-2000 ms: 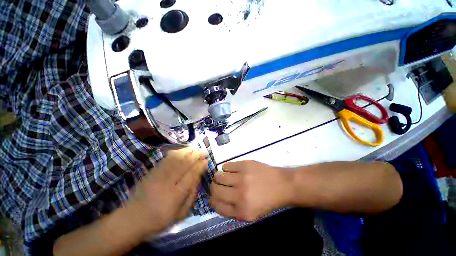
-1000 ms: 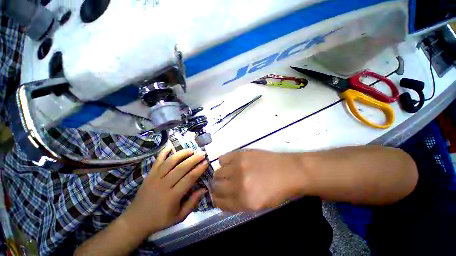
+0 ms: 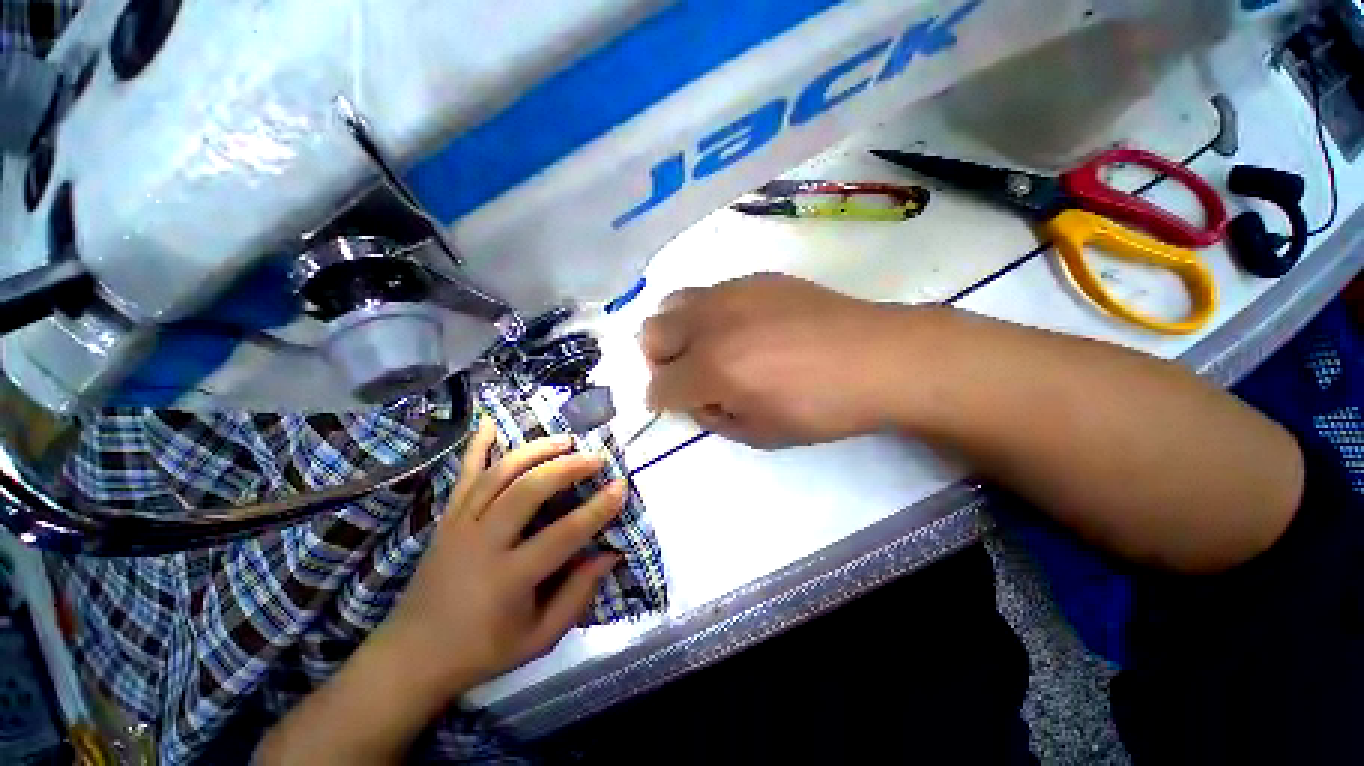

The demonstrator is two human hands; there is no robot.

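Note:
Plaid fabric (image 3: 284, 599) in dark, white, blue and brown checks lies under the machine head and spills left. Its narrow frayed end (image 3: 640, 561) lies on the white bed at the front. My left hand (image 3: 516, 546) rests flat on the cloth, fingers spread, fingertips just in front of the needle area. My right hand (image 3: 748, 359) is closed at the right of the presser area. A thin tip, which looks like the tweezers (image 3: 646, 428), shows below its fingers; the rest is hidden. The needle itself is hidden behind the machine parts.
The white JACK machine head (image 3: 598, 90) fills the top, with a tension dial (image 3: 367, 299) and curved metal guard (image 3: 284, 524). Thread snips (image 3: 853, 201), red and yellow scissors (image 3: 1107, 217) and a black hooked clip (image 3: 1266, 222) lie behind my right forearm.
My right hand has left the cloth's end and moved up to where the tweezers lay. My left hand stays on the cloth. The view has moved closer to the machine head.

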